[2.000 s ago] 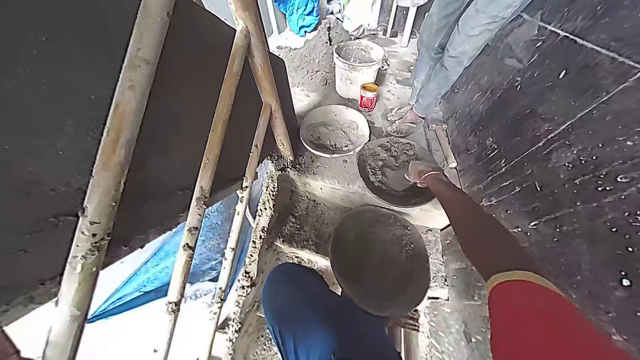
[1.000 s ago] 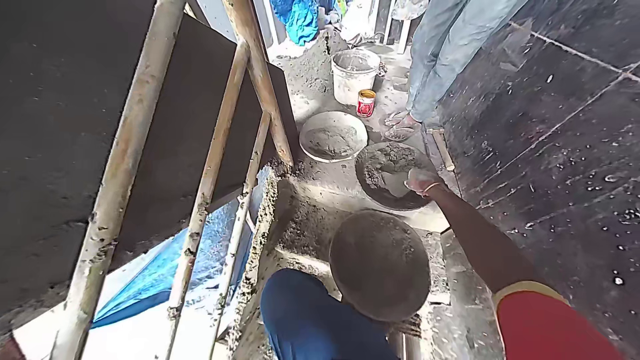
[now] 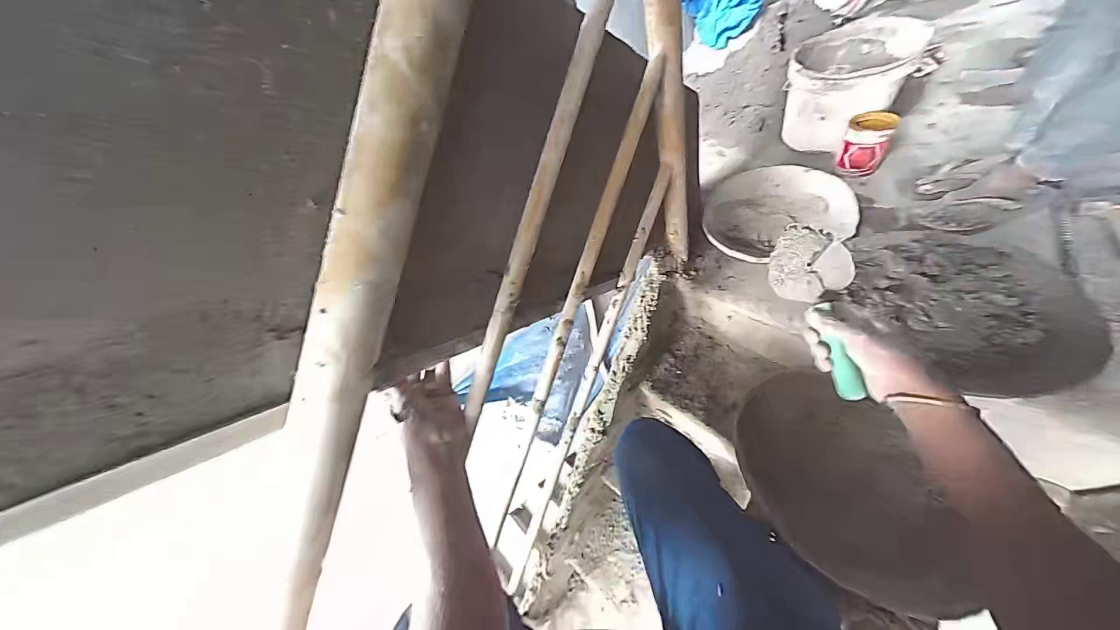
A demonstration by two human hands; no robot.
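My right hand [image 3: 862, 354] is closed around the green handle of a trowel [image 3: 836, 267], whose blade carries a lump of wet mortar [image 3: 796, 262]. The blade is between a pale basin [image 3: 713, 219] and a dark pan of mortar [image 3: 962, 297]. A second dark pan [image 3: 840, 472], with little in it, lies below my right forearm. My left hand [image 3: 429, 398] reaches among the bars with fingers spread, at the lower edge of a grey plastered panel [image 3: 525, 175]; nothing shows in it, and whether the fingertips touch the edge is unclear.
Mortar-spotted railing bars [image 3: 385, 175] slant across the left and middle. A white bucket [image 3: 814, 105] and a red tin [image 3: 866, 149] stand beyond the basin. Another person's foot [image 3: 980, 184] is at the right. A rough mortar-covered edge [image 3: 612, 385] runs beside my blue-clad knee [image 3: 674, 490].
My left hand has come into view by the panel's edge. My right hand has lifted the trowel out of the mortar pan, with mortar on it. The view has swung left and nearer.
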